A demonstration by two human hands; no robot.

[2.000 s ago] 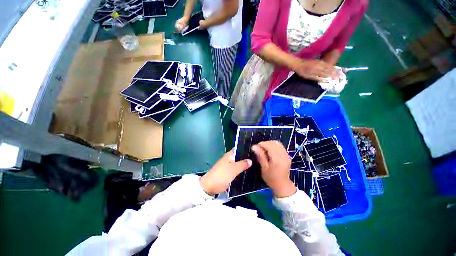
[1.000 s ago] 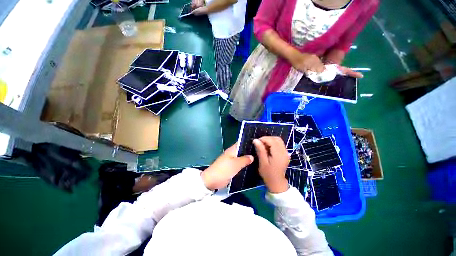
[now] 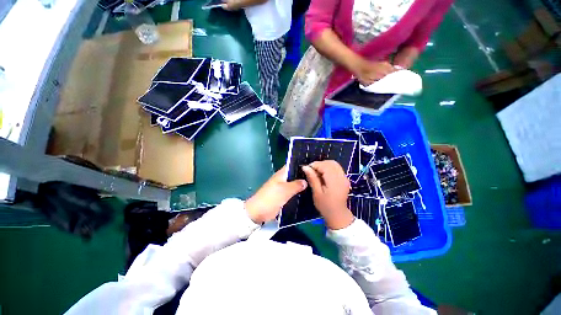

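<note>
A black solar panel with thin pale lines and a white edge (image 3: 301,212) is held tilted in front of me, beside the blue crate. My left hand (image 3: 270,195) grips its left edge, with the thumb on the face. My right hand (image 3: 331,192) rests on the panel's face with the fingers bent and the fingertips touching the surface. I cannot tell whether anything small is in the right fingers. The blue crate (image 3: 438,212) holds several panels with white wires.
A green-topped bench (image 3: 230,160) at the left bears a brown cardboard sheet (image 3: 92,104) and a panel pile (image 3: 175,95). A person in pink (image 3: 320,24) opposite holds a panel and a white cloth (image 3: 397,82). A box of small parts (image 3: 458,178) stands right of the crate.
My hands and the held panel keep nearly the same pose, with small shifts of the right fingers. The person opposite has moved their panel and cloth about over the crate. The view has shifted slightly.
</note>
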